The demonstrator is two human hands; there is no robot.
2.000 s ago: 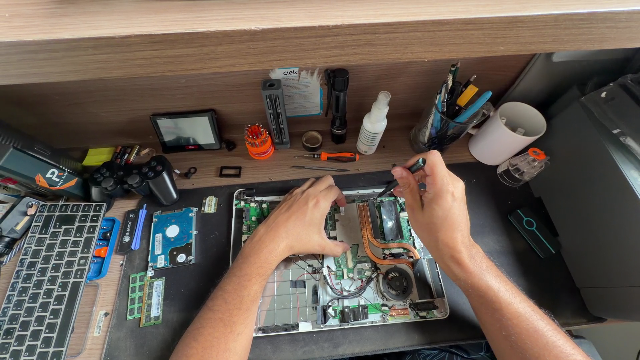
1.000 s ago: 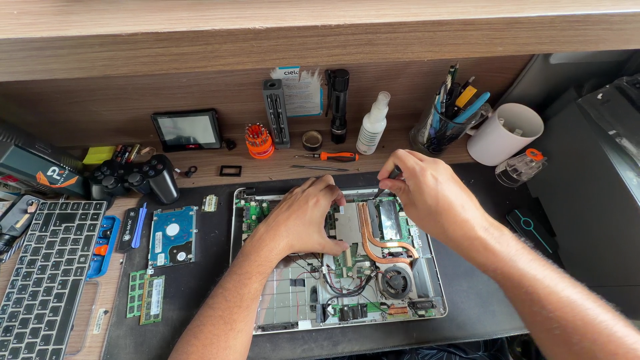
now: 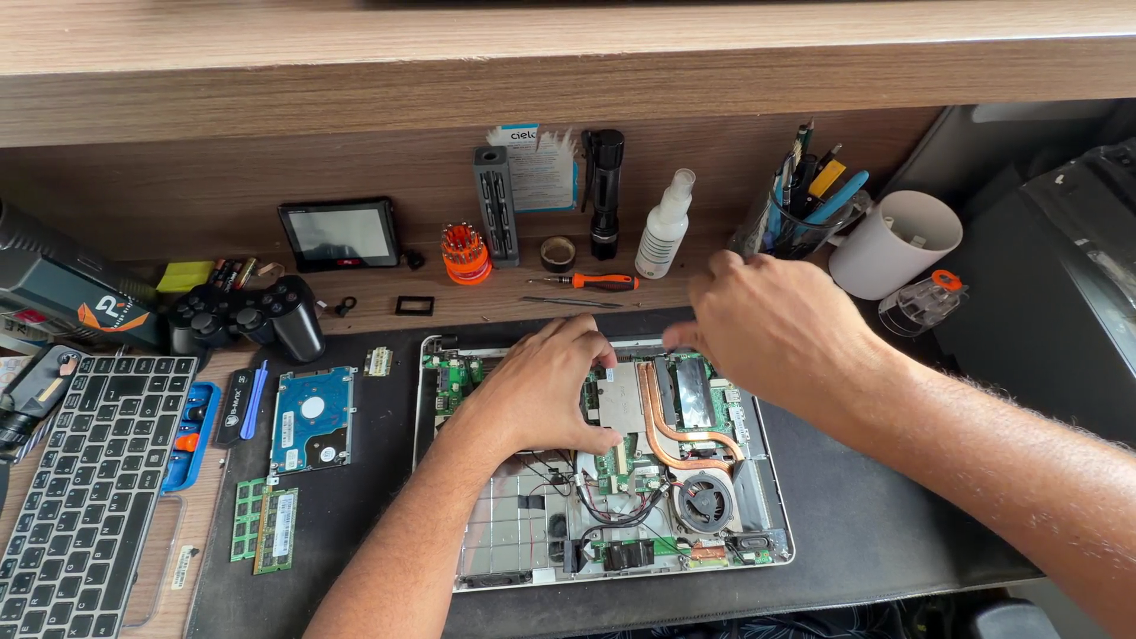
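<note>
An opened laptop base (image 3: pixel 497 532) lies on the dark mat, its circuit board, copper heat pipes (image 3: pixel 654 426) and cooling fan (image 3: pixel 704 502) exposed. My left hand (image 3: pixel 541 390) rests over the board with thumb and fingers spread around a metal plate (image 3: pixel 621 399). Above the back right edge of the base, my right hand (image 3: pixel 772 319) is curled and slightly blurred; the dark screwdriver seen in it earlier is hidden by the hand. Left of the base lie a hard drive (image 3: pixel 312 422), two memory modules (image 3: pixel 275 532) and a small circuit card (image 3: pixel 378 361).
An orange-handled screwdriver (image 3: pixel 603 282), an orange bit holder (image 3: pixel 466 253), a flashlight (image 3: pixel 606 195) and a white spray bottle (image 3: pixel 664 226) stand or lie behind. A pen cup (image 3: pixel 790 226) and white mug (image 3: pixel 892 244) are back right. A game controller (image 3: pixel 253 319) and keyboard (image 3: pixel 89 497) sit left.
My right hand has turned over from an upright hold with the screwdriver visible to a curled, palm-down pose. My left hand stays in place.
</note>
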